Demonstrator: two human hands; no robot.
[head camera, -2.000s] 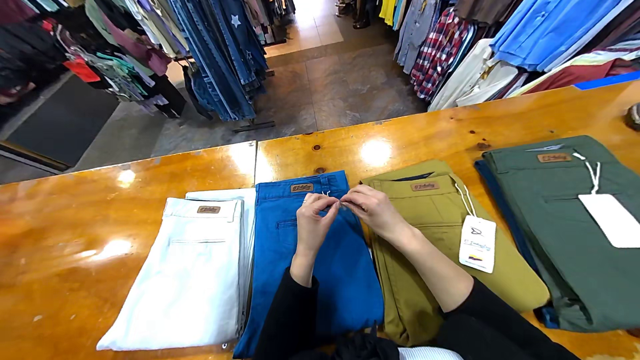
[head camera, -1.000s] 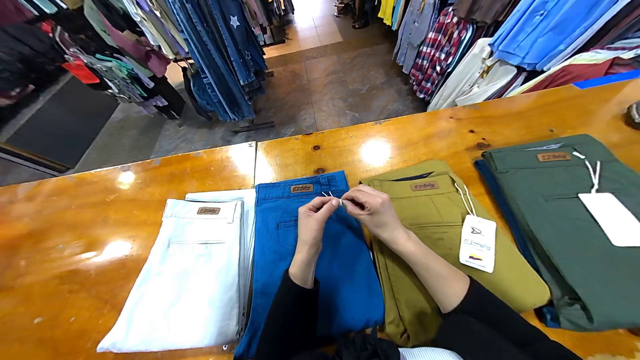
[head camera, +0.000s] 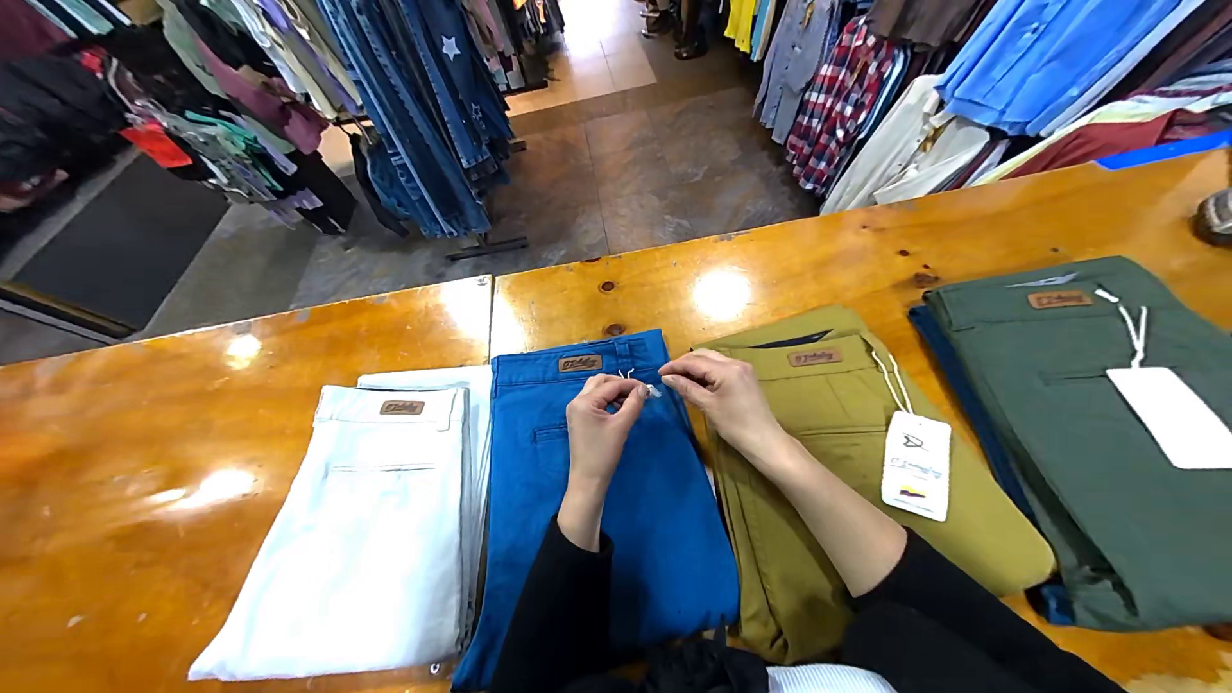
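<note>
Folded blue trousers lie on the varnished wooden counter. Over their waistband, my left hand pinches a thin white tag string between thumb and fingers. My right hand is just to its right, fingertips close together; whether they hold the string's other end is too small to tell. Left of these lie folded white trousers. To the right are folded olive trousers with a white hang tag on a string, then dark green trousers with a blank-looking white tag.
Dark blue fabric shows beneath the green trousers. A dark round object stands at the counter's right edge. Beyond the counter, racks carry jeans, a plaid shirt and blue shirts above a tiled floor.
My fingertips, close together over the blue waistband before, are now slightly farther apart, with a bit of white showing between them. The trousers have stayed in place.
</note>
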